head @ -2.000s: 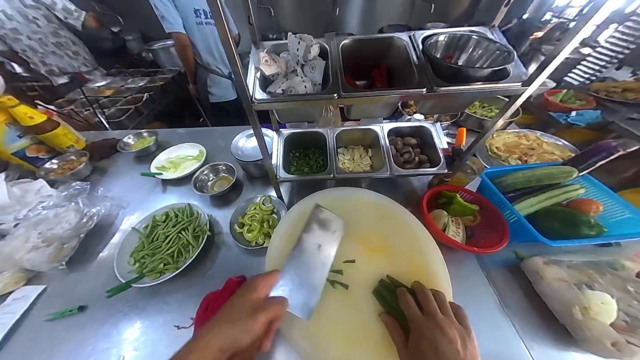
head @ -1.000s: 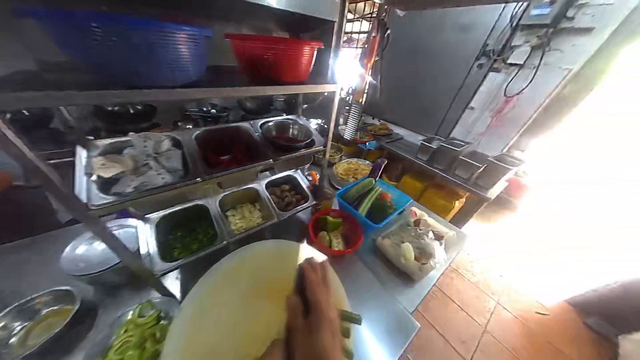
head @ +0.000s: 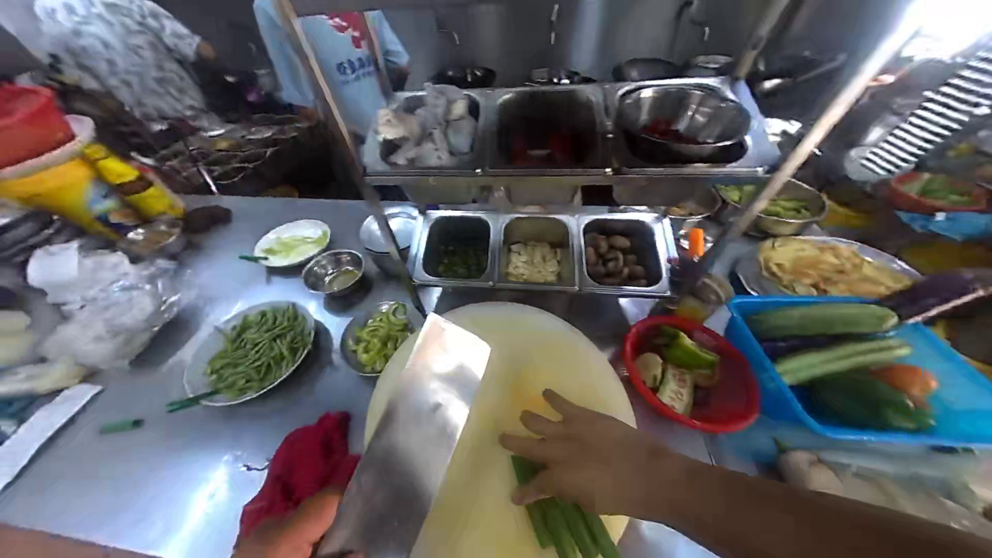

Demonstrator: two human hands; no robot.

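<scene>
At the bottom left my left hand (head: 298, 527) grips a wide metal cleaver (head: 415, 434); its blade is tilted up over the left part of a round, pale yellow chopping board (head: 504, 349). My right hand (head: 577, 457) rests on the board's lower right with spread fingers, over a bundle of green stalks (head: 570, 527). The stalks pass under the palm and thumb, pointing toward the near edge. A red cloth (head: 302, 465) touches the left hand. Just left of the board stands a bowl of sliced green vegetable (head: 378, 337).
A plate of green beans (head: 260, 349) stands left, a red basket (head: 744, 403) and blue basket (head: 938, 333) right. Behind the board are metal containers (head: 542, 260) under a raised shelf (head: 558, 178) with slanting posts. People stand beyond the counter, one in a light blue shirt (head: 341, 70).
The view swung right and back. Two seconds ago small green pieces lay mid-board; none show there now. The right hand's fingers are more spread, and the cleaver blade sits farther left over the board.
</scene>
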